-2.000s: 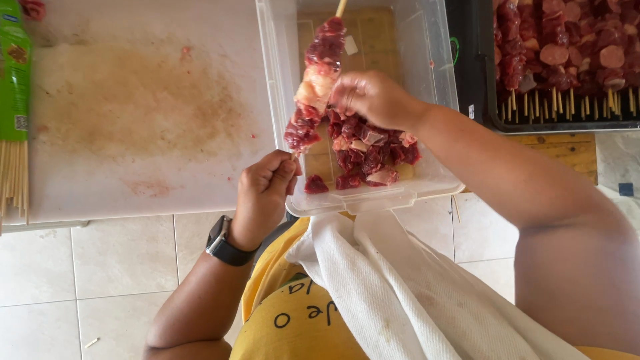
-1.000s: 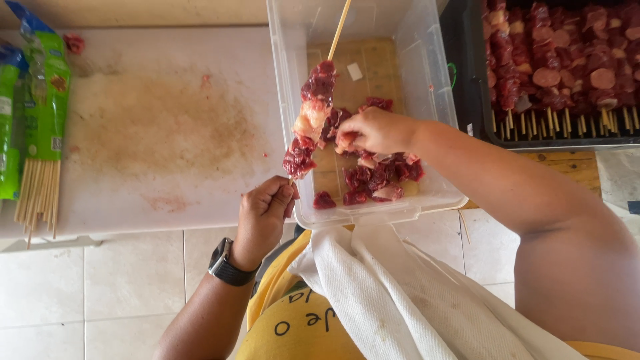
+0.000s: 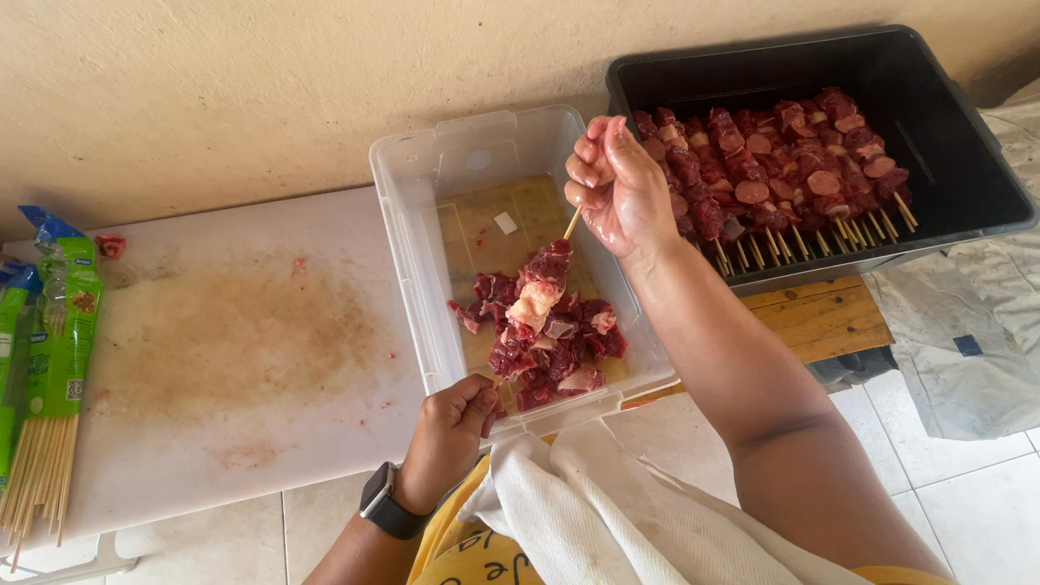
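Observation:
My left hand [image 3: 461, 414], with a black smartwatch on its wrist, pinches the lower end of a wooden skewer [image 3: 574, 223] at the near edge of a clear plastic bin [image 3: 408, 268]. Red meat chunks and a pale fatty piece [image 3: 534, 305] are threaded on it, slanting up to the right. My right hand [image 3: 613, 183] is at the skewer's upper end with its fingers curled; whether they grip the stick is partly hidden. Loose raw meat pieces [image 3: 581, 349] lie in the bin beneath the skewer.
On the right, a black tub [image 3: 967, 203] holds rows of loaded skewers [image 3: 751, 175]. A stained white cutting board [image 3: 227, 341] lies left of the bin. Green packets [image 3: 69, 325] with bare wooden skewers [image 3: 41, 471] lie at far left. A wall [image 3: 309, 89] stands behind.
My right hand has gone from the loose meat in the bin up to the skewer's top end. My left hand keeps the lower end. The view has widened, showing the wall and whole black tub.

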